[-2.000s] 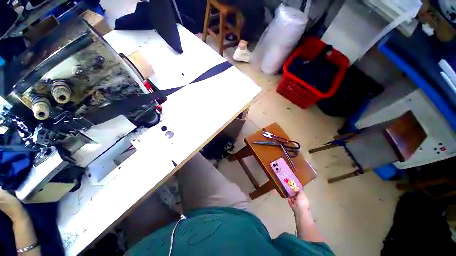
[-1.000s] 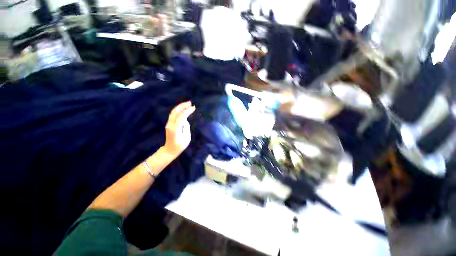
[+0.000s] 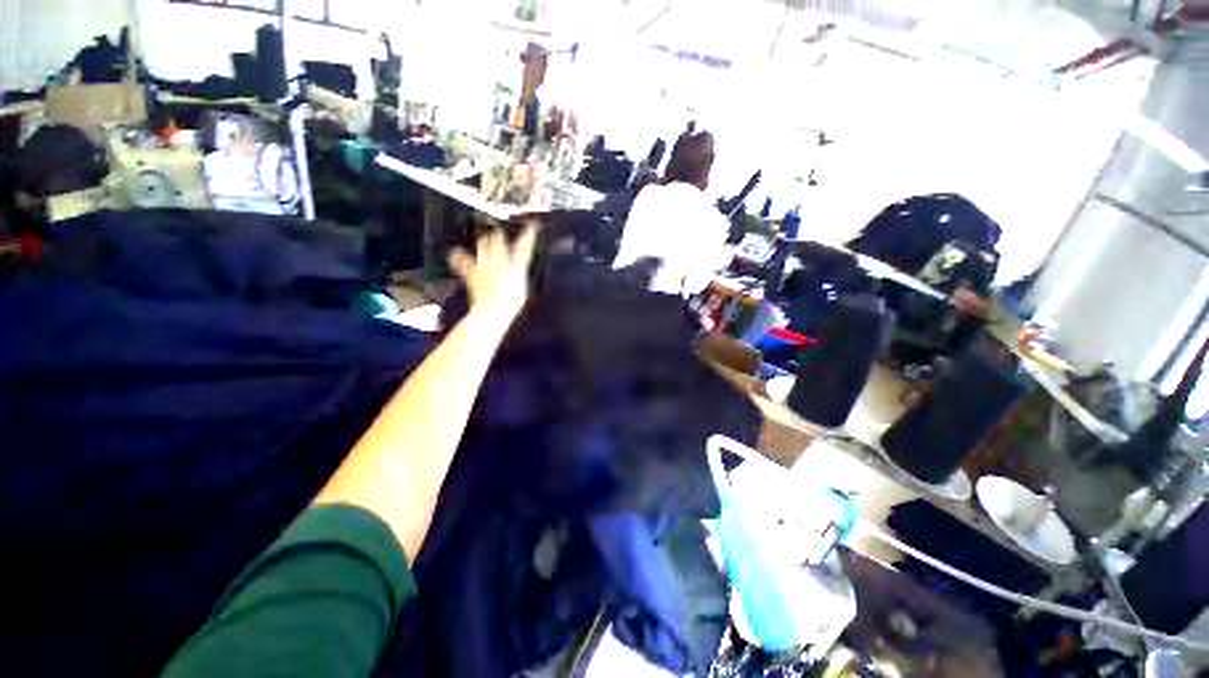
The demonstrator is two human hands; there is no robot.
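My left hand is stretched far forward over the big heap of navy cloth. It is bare, its fingers look spread, and it is slightly blurred. Dark cloth lies just below and beside it; I see nothing held in it. More dark garment pieces lie right of my forearm and run down to the machine. The white and light-blue machine head shows at the lower right. My right hand is out of the picture.
Two large black thread cones stand on white discs behind the machine, beside an unused-looking white disc. A person in white sits behind. Another white table and a sewing machine are at the back left.
The view has swung from the stool and table to the cloth heap and the room behind. My left hand has reached farther forward. The right hand, earlier at the phone, has left view.
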